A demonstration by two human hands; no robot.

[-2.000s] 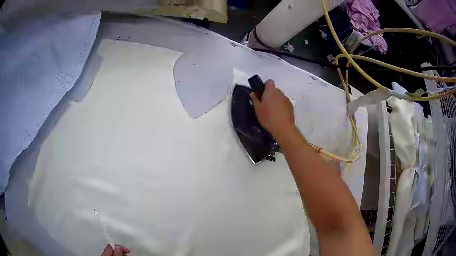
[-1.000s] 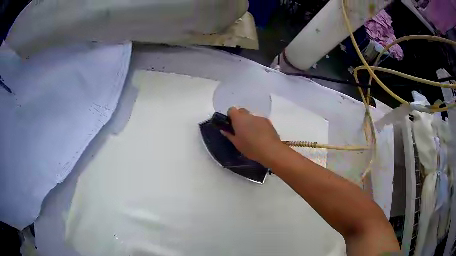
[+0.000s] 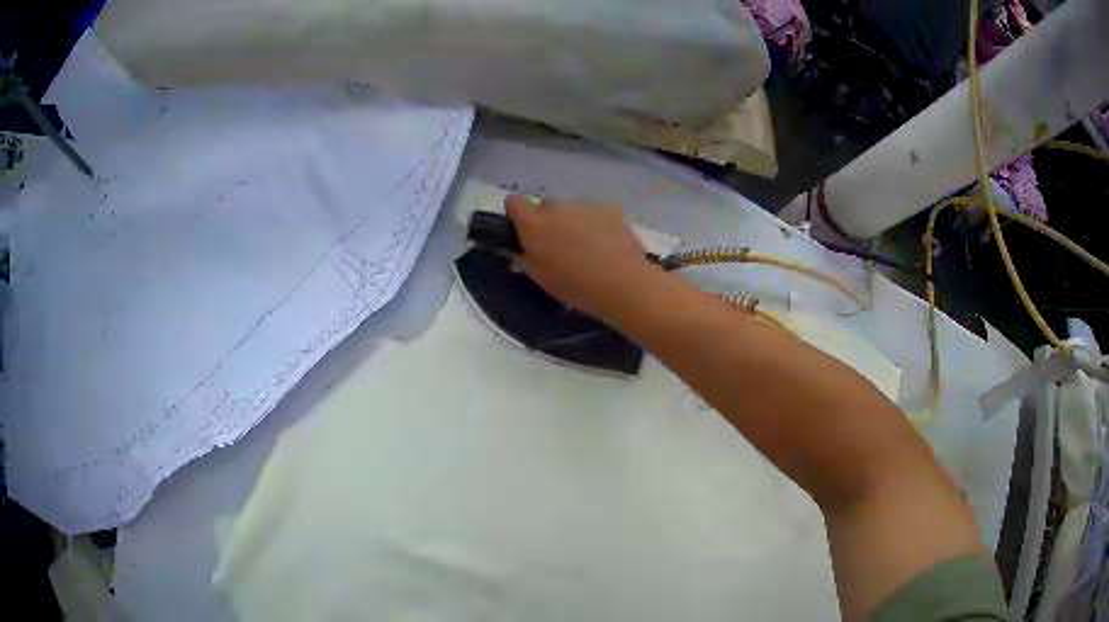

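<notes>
My right hand (image 3: 576, 258) is closed on the handle of a black steam iron (image 3: 547, 318). The iron rests on the upper part of a cream garment panel (image 3: 523, 486) that lies flat on the pale cloth-covered table (image 3: 170, 565). My hand and forearm cover part of the panel's neck edge. A bluish-white paper pattern (image 3: 219, 255) with printed lines lies to the left, beside the panel's upper left edge. My left hand is not in view.
A long padded pressing form (image 3: 450, 55) lies across the far edge. Yellow hoses (image 3: 988, 182) run from the iron to the right. A white cylinder (image 3: 961, 134) stands beyond the table. Cream cloth (image 3: 1076, 486) hangs on a rack at right.
The iron has moved up and left over the panel in my right hand. The view has swung left, showing more of the paper pattern and pressing form. My left hand has left the picture.
</notes>
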